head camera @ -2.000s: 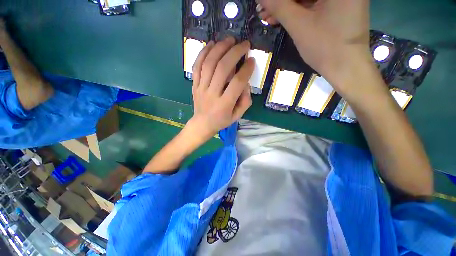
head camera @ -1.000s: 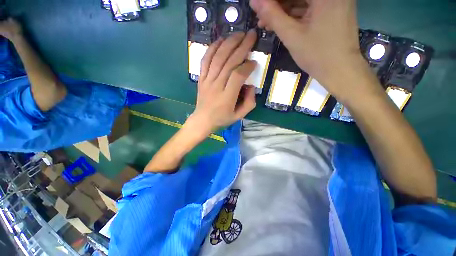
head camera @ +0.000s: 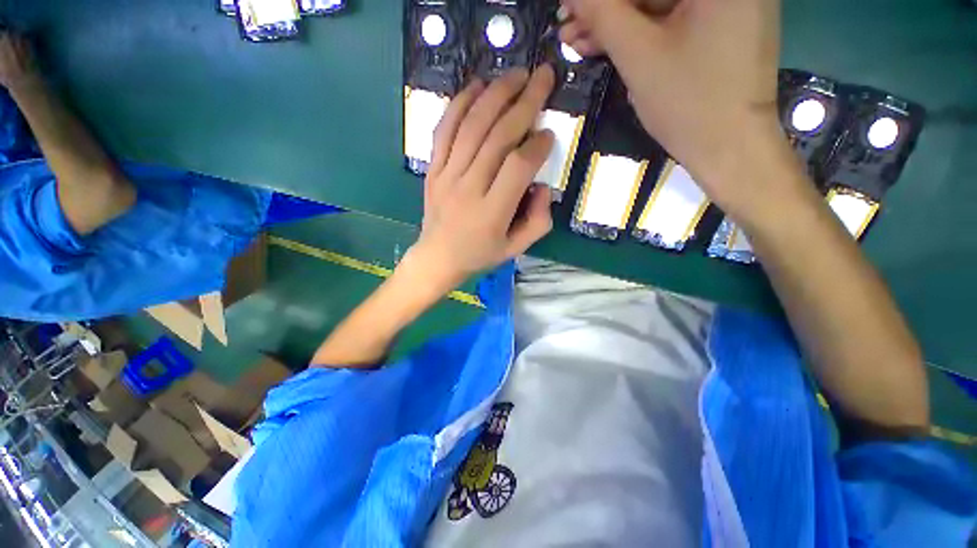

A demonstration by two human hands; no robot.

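Note:
Several black phone subassemblies (head camera: 429,120) lie side by side in a row on the green bench, each with a white rectangle at the near end and a pale round disc at the far end. My left hand (head camera: 482,177) rests with spread fingers on the second and third units from the left. My right hand (head camera: 686,80) is above the disc end of the third unit, fingers bent together at the top edge. Whether it holds something cannot be seen. It hides the far ends of the middle units.
More phone units (head camera: 268,16) lie at the top left of the green bench (head camera: 311,128). Another person's arm and blue sleeve (head camera: 118,246) are at the left. Cardboard boxes (head camera: 182,428) and a blue bin (head camera: 156,366) are on the floor below left.
My right fingers shifted slightly at the third unit, and its disc shows partly again after being covered a second ago. My left hand stays on the units. The other person's arm has moved a little.

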